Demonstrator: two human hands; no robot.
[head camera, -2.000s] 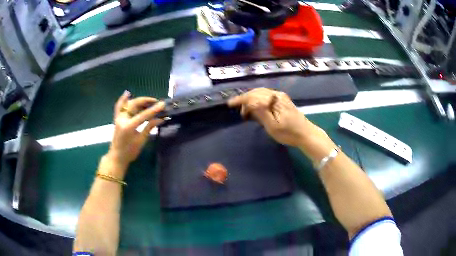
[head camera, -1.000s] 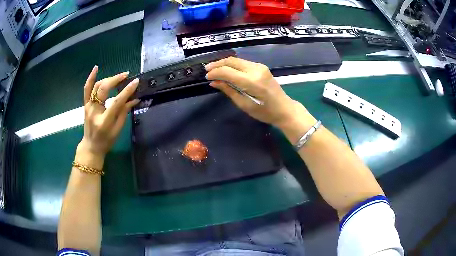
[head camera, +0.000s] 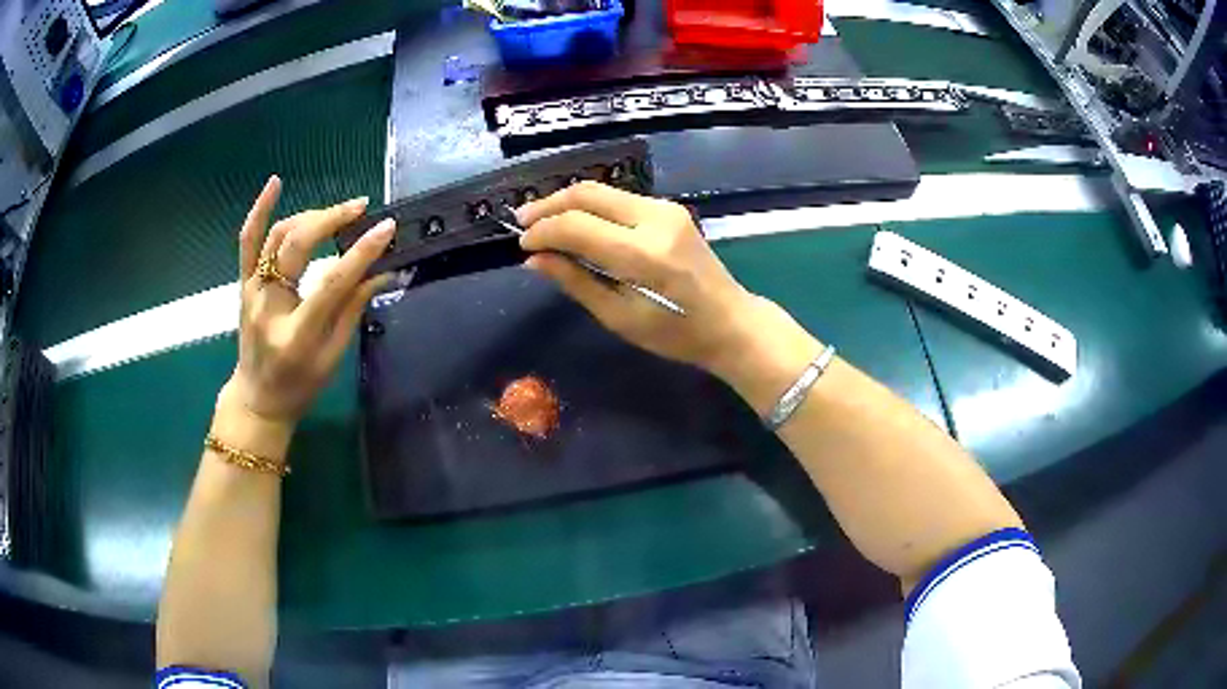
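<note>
A dark carrier strip (head camera: 451, 224) with a row of round seats lies tilted along the back edge of the black tray (head camera: 565, 475). My left hand (head camera: 299, 303) pinches its left end between thumb and fingers. My right hand (head camera: 639, 263) holds a thin metallic pen-like tool (head camera: 655, 298), its tip at a seat near the middle of the strip. Whether the tip touches a part is too small to tell. A small orange-red pile (head camera: 528, 405) lies on the tray, with specks around it.
Behind the strip are a black raised block (head camera: 794, 159) and silvery carrier strips (head camera: 633, 108) end to end. A blue bin (head camera: 557, 35) and red bin (head camera: 747, 24) stand at the back. A white power strip (head camera: 972, 300) lies at right.
My right hand has moved left along the strip with the tool, uncovering more seats on the strip's right part. Earlier the strip was blurred and the view lay further back. My left hand keeps its end.
</note>
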